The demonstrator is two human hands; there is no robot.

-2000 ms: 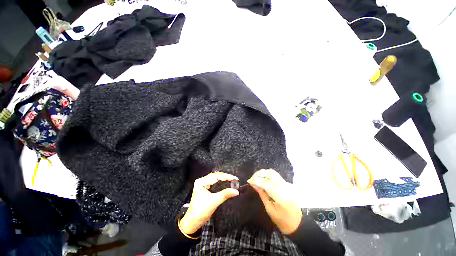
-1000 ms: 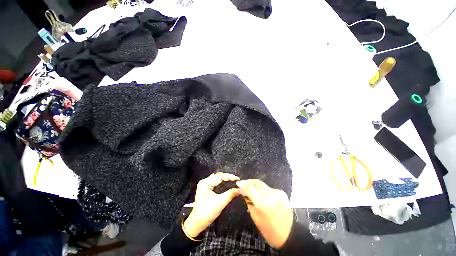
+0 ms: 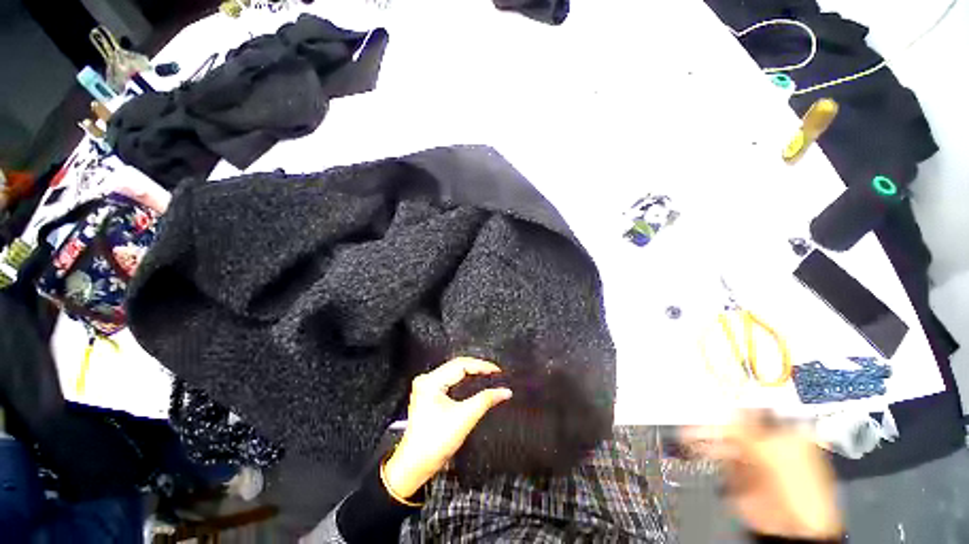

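Note:
A black nubbly garment (image 3: 361, 287) lies over the table edge and the lap, with a smoother band along its upper right edge. My left hand (image 3: 452, 409) is at its lower edge, thumb and forefinger curved around a fold of the dark cloth. Whether a button or other small part is between the fingertips cannot be told. My right hand (image 3: 781, 473) is blurred, off the garment, below the table's front edge at the right. A needle or thread cannot be made out.
Right of the garment lie orange-handled scissors (image 3: 752, 345), a small dark disc (image 3: 674, 312), a phone (image 3: 850, 303), a blue patterned cloth (image 3: 843, 379), a small packet (image 3: 646, 220) and a yellow-handled tool (image 3: 811, 131). A floral bag (image 3: 101, 260) is at left.
My right hand has left the left fingertips and swung out to the right, away from the garment. My left hand has stayed nearly in place.

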